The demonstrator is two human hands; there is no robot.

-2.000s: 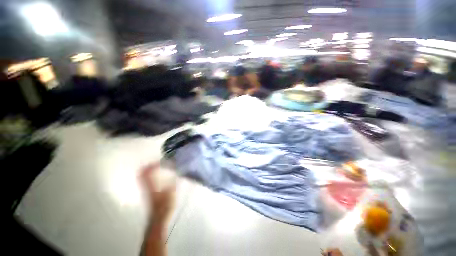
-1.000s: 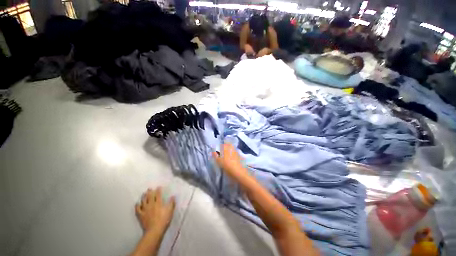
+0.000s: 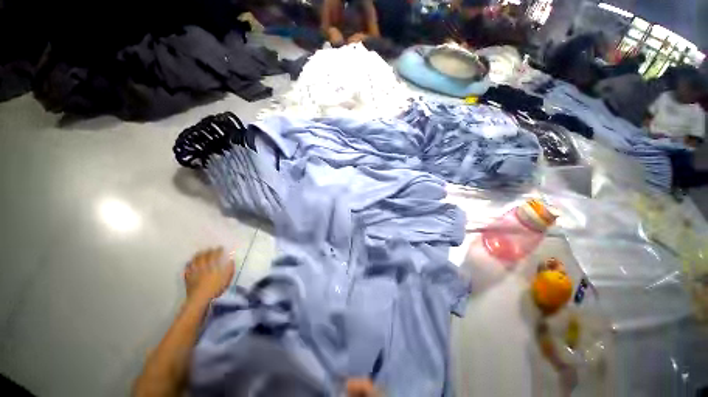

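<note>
A light-blue garment [image 3: 334, 287] lies rumpled over the table in front of me and reaches the bottom edge. Its upper part lies against a stack of hung blue garments [image 3: 242, 180] with bunched black hangers [image 3: 208, 139]. My left hand [image 3: 208, 273] rests on the white table beside the garment's left side, fingers a little apart and empty. My right hand [image 3: 361, 387] shows only as a blurred bit at the bottom edge, over the garment; its grip is hidden. A small dark slim thing [image 3: 378, 363] shows just above it, too blurred to name.
At right are a pink bottle [image 3: 511, 233], an orange fruit [image 3: 552, 291], a clear bag [image 3: 574, 335] and clear plastic sheets [image 3: 644, 271]. Behind lie a white heap [image 3: 341, 81], a dark-grey heap [image 3: 171, 70], loose blue garments [image 3: 481, 147] and a round light-blue object [image 3: 419, 71]. People are farther back.
A garment now spreads from the stack towards me. My right hand has moved from the stack down to the bottom edge. My left hand stays on the table. The view has tilted down and right.
</note>
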